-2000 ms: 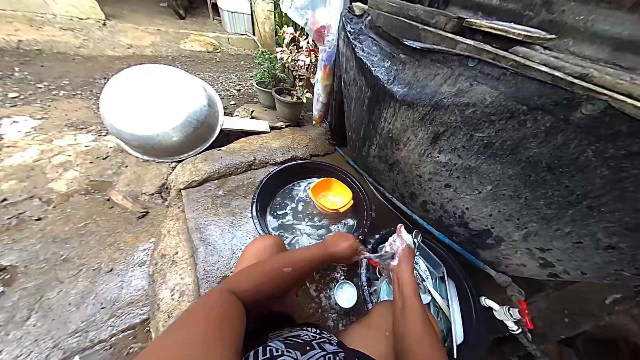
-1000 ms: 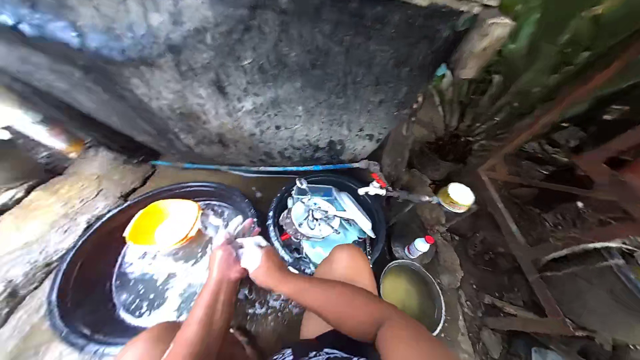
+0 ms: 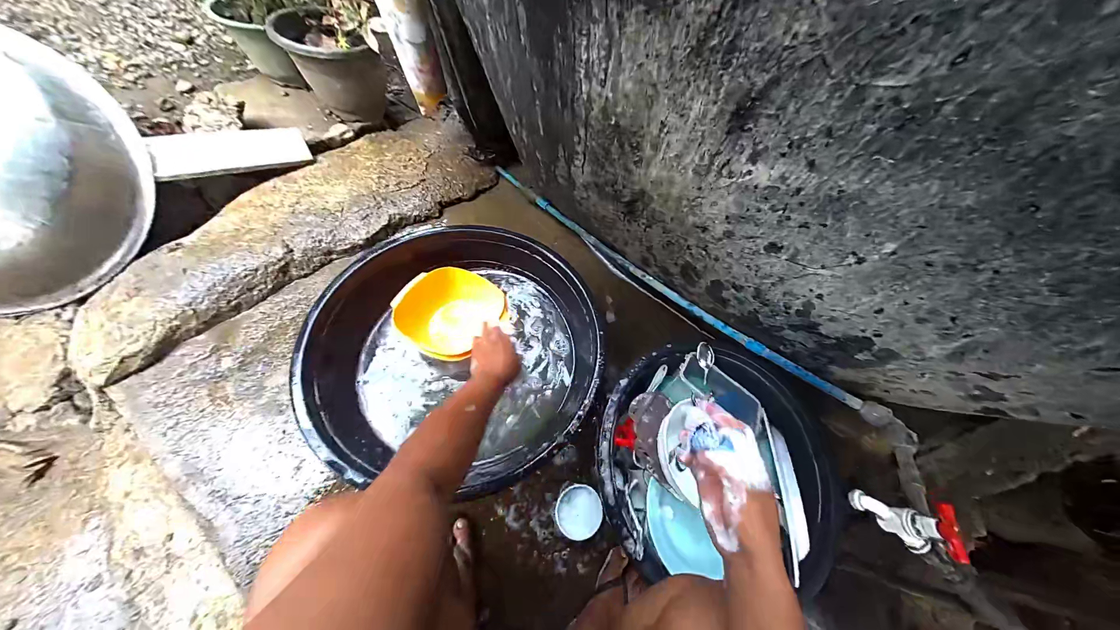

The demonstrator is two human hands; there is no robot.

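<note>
My left hand (image 3: 495, 352) is at the near right rim of a yellow plastic bowl (image 3: 442, 306), which sits in soapy water in a large black basin (image 3: 328, 350); whether the fingers grip it is unclear. Covered in suds, my right hand (image 3: 719, 446) is over a second black basin (image 3: 809, 472), on a bluish scrubbing pad or cloth (image 3: 710, 437). Under it lie a pale plate (image 3: 674, 451), a light blue plate (image 3: 682, 534), a clear plastic container (image 3: 731, 394) and a metal spoon (image 3: 705, 357). The right fingers are partly hidden by foam.
A small white tub (image 3: 578, 512) stands between the basins near my feet. A blue pipe (image 3: 700, 311) runs along the dark wall (image 3: 831, 192) to a tap with a red handle (image 3: 952, 532). At the left are a large metal basin (image 3: 70, 175), a stone edge (image 3: 262, 236) and potted plants (image 3: 337, 79).
My hands were together one second ago; now they are apart, the left at the yellow bowl and the right over the dish basin. The view has swung left.
</note>
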